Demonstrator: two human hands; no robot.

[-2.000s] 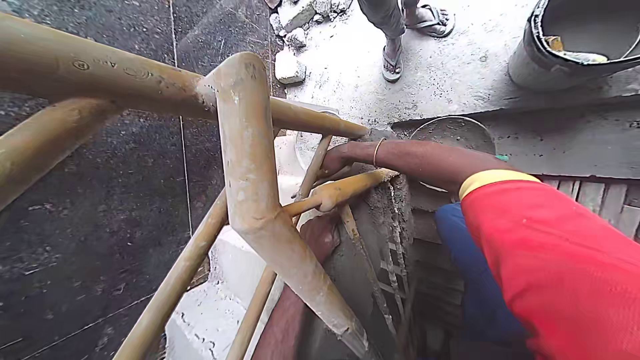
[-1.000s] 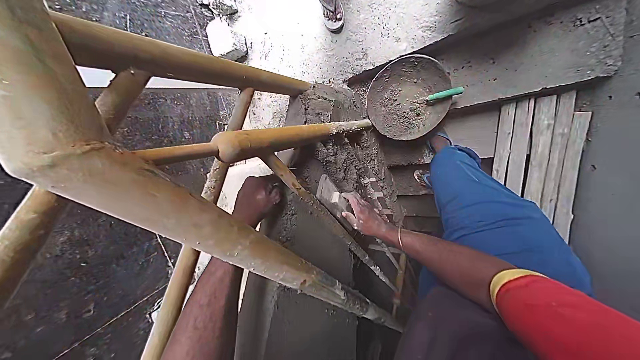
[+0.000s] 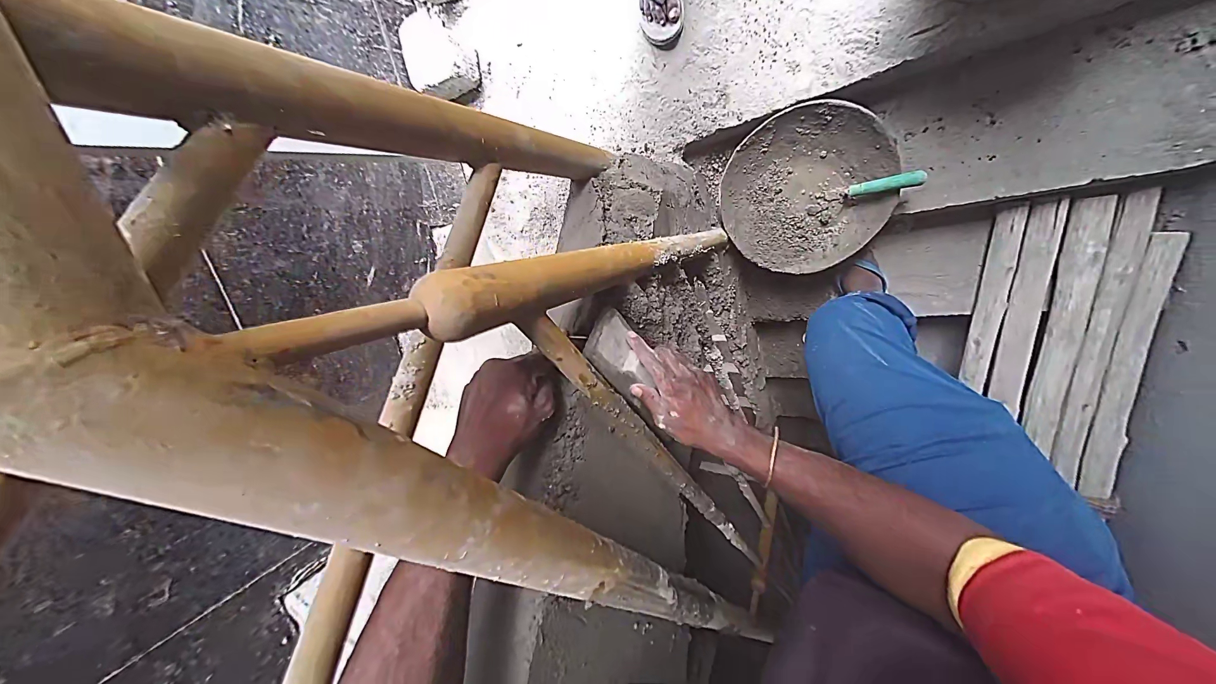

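Note:
My right hand (image 3: 686, 391) is on a flat, mortar-smeared tool (image 3: 616, 353), apparently a trowel or float, its fingers lying over the near end. Rough wet mortar (image 3: 655, 309) lies beyond the tool on the curb. My left hand (image 3: 505, 404), fingers curled, rests at the curb's left edge behind a yellow metal railing (image 3: 532, 285); whether it holds something cannot be seen. Smoothed grey mortar (image 3: 617, 503) covers the near part of the curb. A round pan of mortar (image 3: 807, 190), with a green-handled tool (image 3: 885, 184) in it, sits beyond my right hand.
Railing bars cross the view between and above my hands. Wooden slats (image 3: 1073, 332) lie on the steps at right. A broken block (image 3: 437, 52) lies at the top left. Another person's sandaled foot (image 3: 662, 19) stands at the top edge.
Two seconds ago my right arm reached farther forward, over the pan; my right hand is now back on the curb with the flat tool. The view has shifted to show more of the steps.

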